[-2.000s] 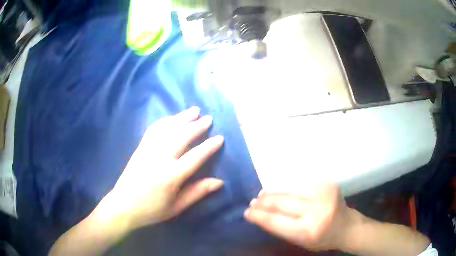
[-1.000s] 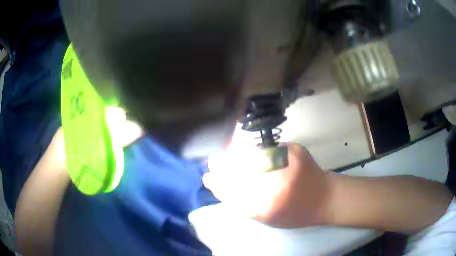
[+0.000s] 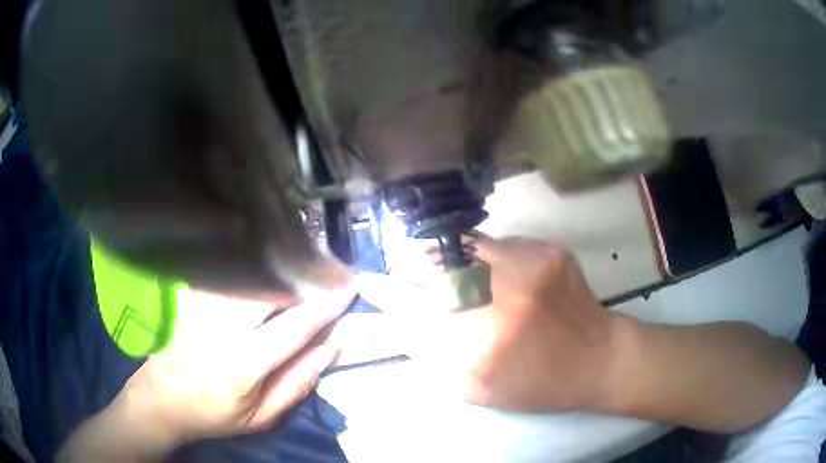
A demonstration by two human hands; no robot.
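The sewing machine head [image 3: 163,154] fills the upper left, close to the camera. A tension spring with a pale knob [image 3: 467,288] hangs before my right hand [image 3: 543,335], which is beside the needle area, its fingers hidden by glare and the knob. My left hand [image 3: 244,366] lies left of the needle area, fingers extended toward it and close together, partly behind the head. Navy cloth [image 3: 72,362] lies under and left of my left hand, and a small blue part shows near the needle. Whether either hand pinches cloth is unclear.
A bright green plate [image 3: 131,303] hangs at the left behind the head. A ribbed pale knob [image 3: 593,127] is at the upper middle. A dark phone [image 3: 690,212] with a copper edge lies on the machine bed [image 3: 598,244]. The white table edge [image 3: 761,294] curves at right.
The view has moved from the open cloth to close against the machine head. Both hands have moved up to the needle area. Since one second ago, my left hand has come right, out from behind the green plate.
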